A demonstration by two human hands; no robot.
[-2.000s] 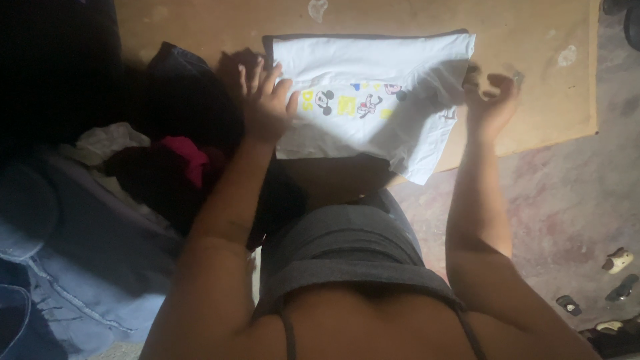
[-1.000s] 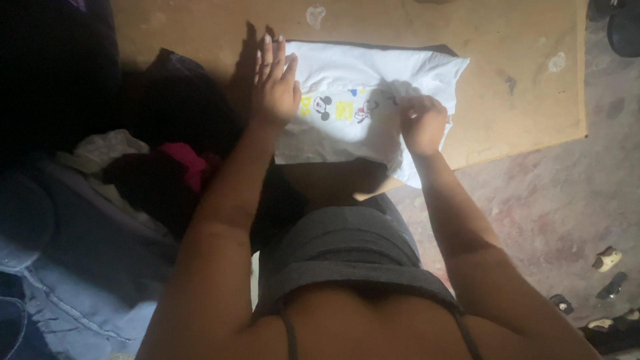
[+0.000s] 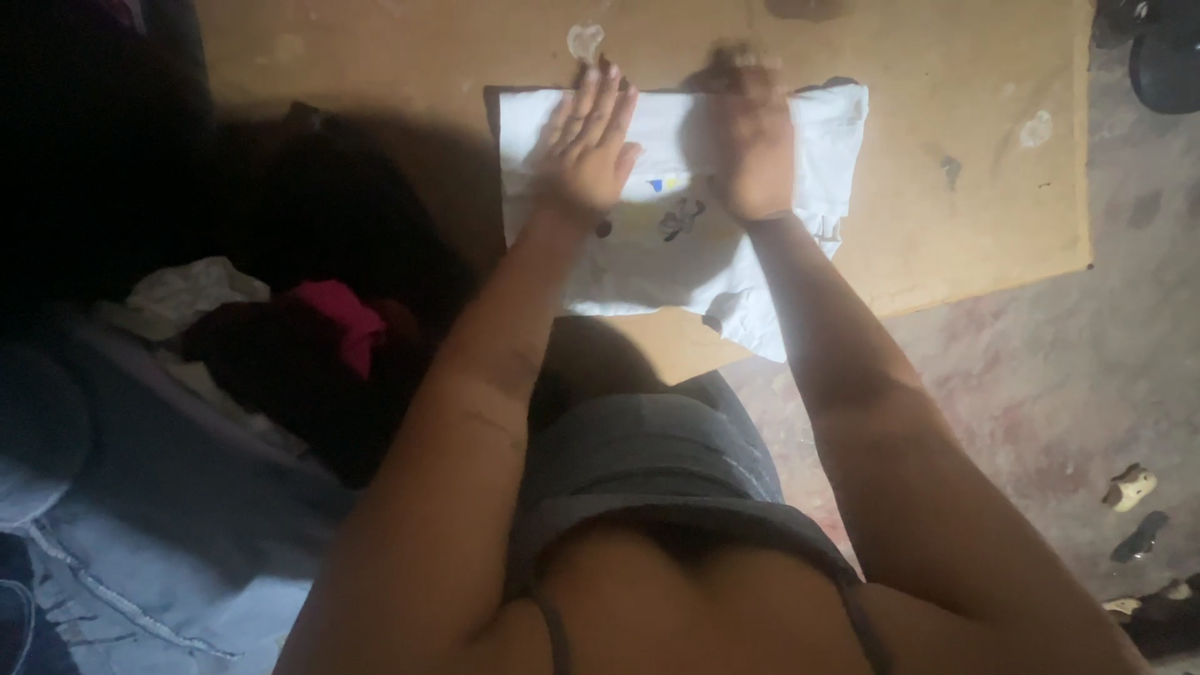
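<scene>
A white cloth garment [image 3: 656, 272] with cartoon prints lies folded into a rough rectangle on a brown board or cardboard sheet. My left hand [image 3: 591, 141] rests flat on its upper left part, fingers extended toward the far edge and holding nothing. Over the upper right part is my right hand [image 3: 755, 141], blurred at the fingers; whether they are spread or closed is unclear. A corner of the garment hangs past the sheet's near edge. My hands and their shadows hide part of the print.
The brown sheet [image 3: 984, 216] lies on a stained floor [image 3: 1012, 403]. To the left are piled clothes with a pink cloth [image 3: 342, 314] and blue denim [image 3: 187, 525]. Footwear [image 3: 1139, 536] lies at the lower right, and a dark object [image 3: 1167, 70] at the upper right.
My right hand was off the garment's right side, then came onto its right part, and is now farther up and left near the far edge. My left hand has moved from the left edge onto the cloth.
</scene>
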